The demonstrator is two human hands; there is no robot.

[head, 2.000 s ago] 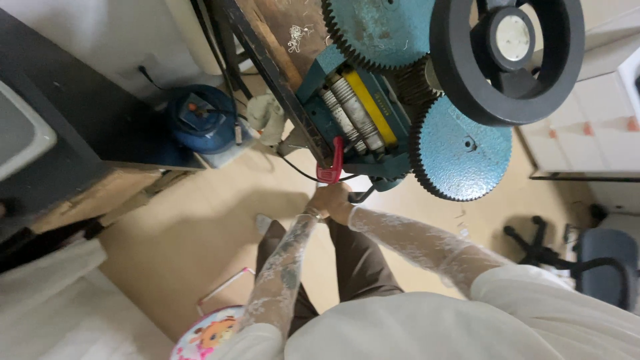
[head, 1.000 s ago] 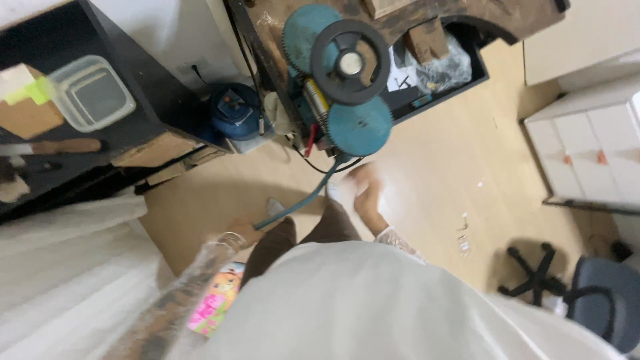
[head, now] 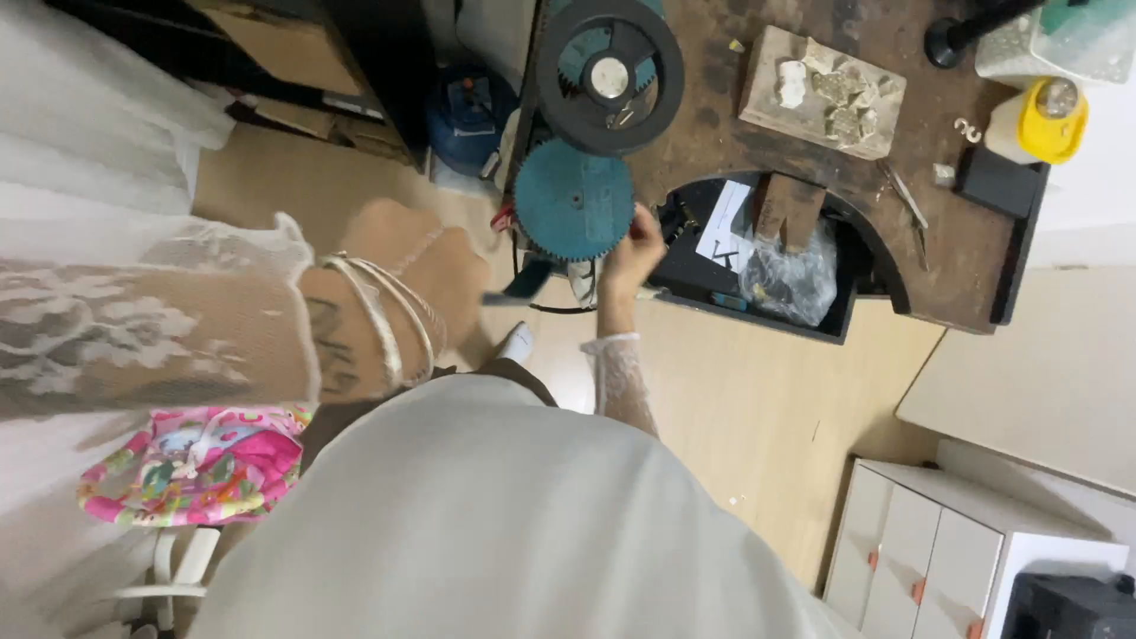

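My left hand, a white bracelet on its wrist, is closed around the end of a blue-green crank handle that runs toward the rolling mill. My right hand is raised at the right edge of the mill's lower blue toothed gear, fingers bent; whether it holds anything is hidden. Above that gear sits the mill's black handwheel. A red lever shows left of the gear. The rollers are hidden from this angle.
A worn wooden workbench bears a block with plaster-like pieces, tweezers and a yellow-lidded container. Below is an open drawer with a plastic bag. A blue gas cylinder stands left; a white drawer cabinet is lower right.
My right hand has moved up to the gear's edge from below the mill. My left hand has moved up with the handle's end. The view has shifted toward the bench.
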